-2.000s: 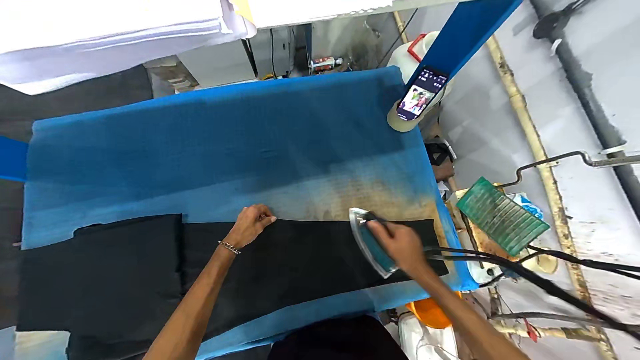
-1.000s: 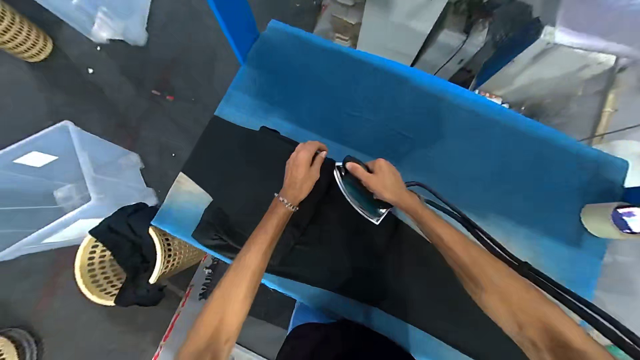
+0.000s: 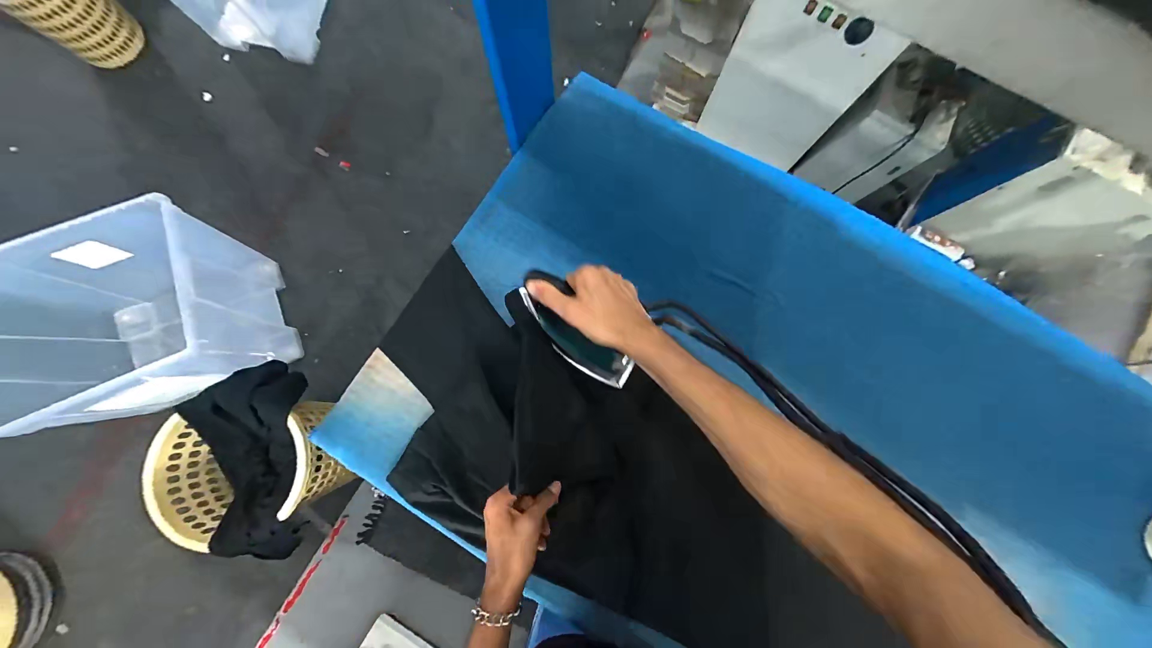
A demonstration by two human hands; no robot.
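Note:
Black fabric [image 3: 666, 504] lies across the blue cloth-covered ironing table [image 3: 765, 261], with a folded flap near its left end. My right hand [image 3: 601, 308] grips the handle of a clothes iron [image 3: 580, 349], whose plate rests on the upper part of the flap. Dark cords [image 3: 810, 418] trail from the iron toward the lower right. Closer to the front edge, my left hand [image 3: 520, 531] pinches the lower end of the flap between thumb and fingers; a bracelet is on that wrist.
Left of the table, a yellow perforated basket [image 3: 162, 486] has black cloth [image 3: 256, 468] hanging over its rim, beside a clear plastic bin [image 3: 175, 279]. A blue post [image 3: 515, 67] stands at the table's far left corner. Grey metal cabinets [image 3: 792, 81] are behind the table.
My left hand has moved from beside the iron down to the fabric near the front edge and now pinches it. The iron has moved left onto the flap. The view has swung left.

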